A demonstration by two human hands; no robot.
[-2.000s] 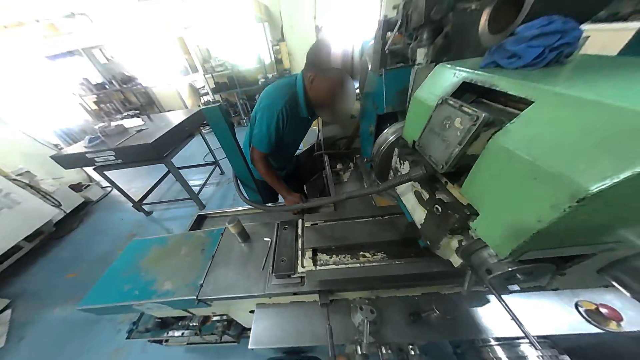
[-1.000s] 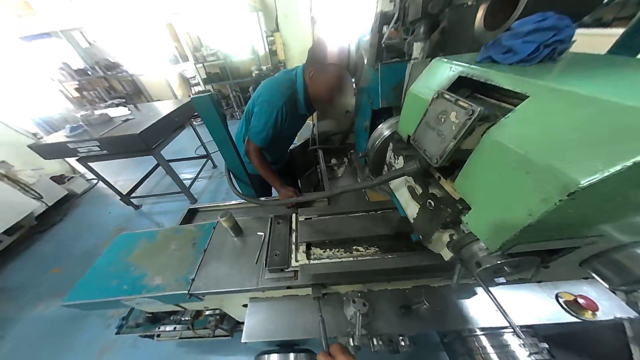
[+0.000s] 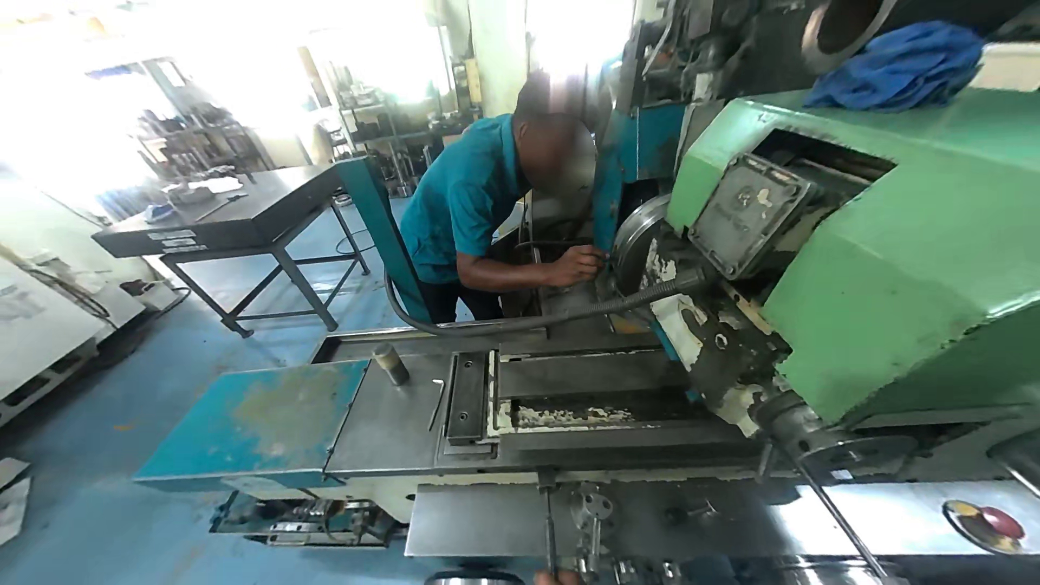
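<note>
At the bottom edge, just right of centre, only the fingertips of my right hand (image 3: 557,578) show, closed around the lower end of a metal lever (image 3: 550,528). This lever hangs down from the front edge of the machine bed (image 3: 398,451). A round metal hub with a handle (image 3: 595,508) is just to the right of it. On the bed's flat top lie a hex key (image 3: 437,405) and a dark clamped metal block (image 3: 466,398), with an upright metal cylinder (image 3: 391,365) to their left. My left hand is out of view.
Across the bed, a co-worker in a teal shirt (image 3: 463,187) leans in, one hand (image 3: 578,265) near a round metal disc (image 3: 640,240). A black hose (image 3: 504,327) crosses the bed. A green machine housing (image 3: 918,244) fills the right; a red button (image 3: 1003,522) is lower right.
My right hand was not visible two seconds ago; it came into view at the lever's end. The co-worker's hand has moved from the bed's far edge rightward to near the disc.
</note>
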